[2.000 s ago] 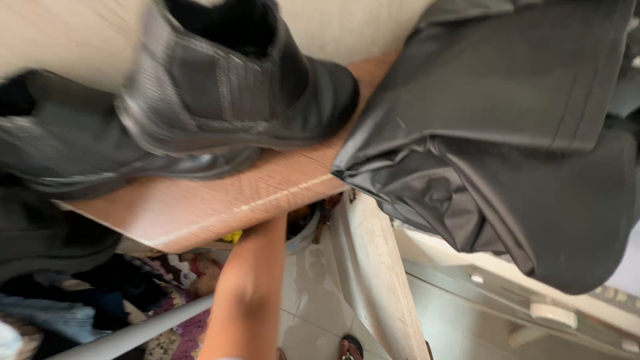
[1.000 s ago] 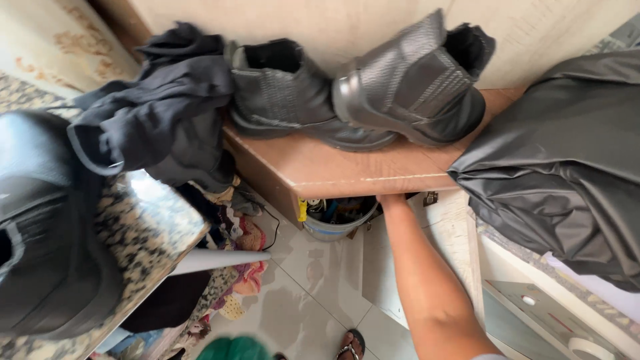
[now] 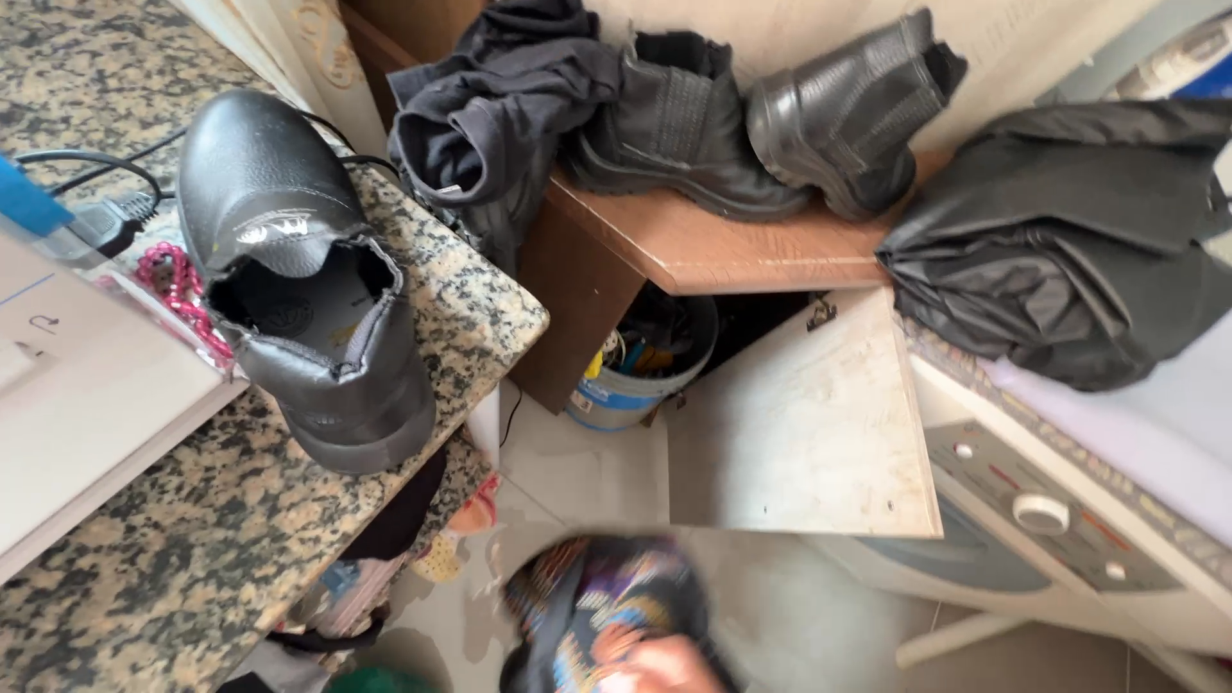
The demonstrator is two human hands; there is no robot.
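Observation:
At the bottom centre, my right hand [image 3: 659,664] is blurred and partly cut off by the frame edge, closed on a dark, multicoloured patterned item [image 3: 577,587], perhaps of cloth. My left hand is out of view. Beyond the held item, a pale cabinet door [image 3: 799,433] hangs open beside a bucket of mixed things [image 3: 626,395]. Two black ankle boots, one upright [image 3: 674,135] and one tilted [image 3: 837,115], rest on the brown wooden top [image 3: 731,260]. A single black leather shoe [image 3: 308,289] lies on the speckled granite counter [image 3: 472,318].
Dark crumpled cloth [image 3: 510,106] lies left of the boots. A black leather-like cover or bag [image 3: 1059,241] is on the right, above an appliance with a knob [image 3: 1039,515]. Cables, pink beads [image 3: 173,289] and a white box [image 3: 87,395] are at the left.
The arm that reached under the brown top has drawn back toward the bottom of the view, and a patterned item now shows in the hand. The view has swung toward the counter.

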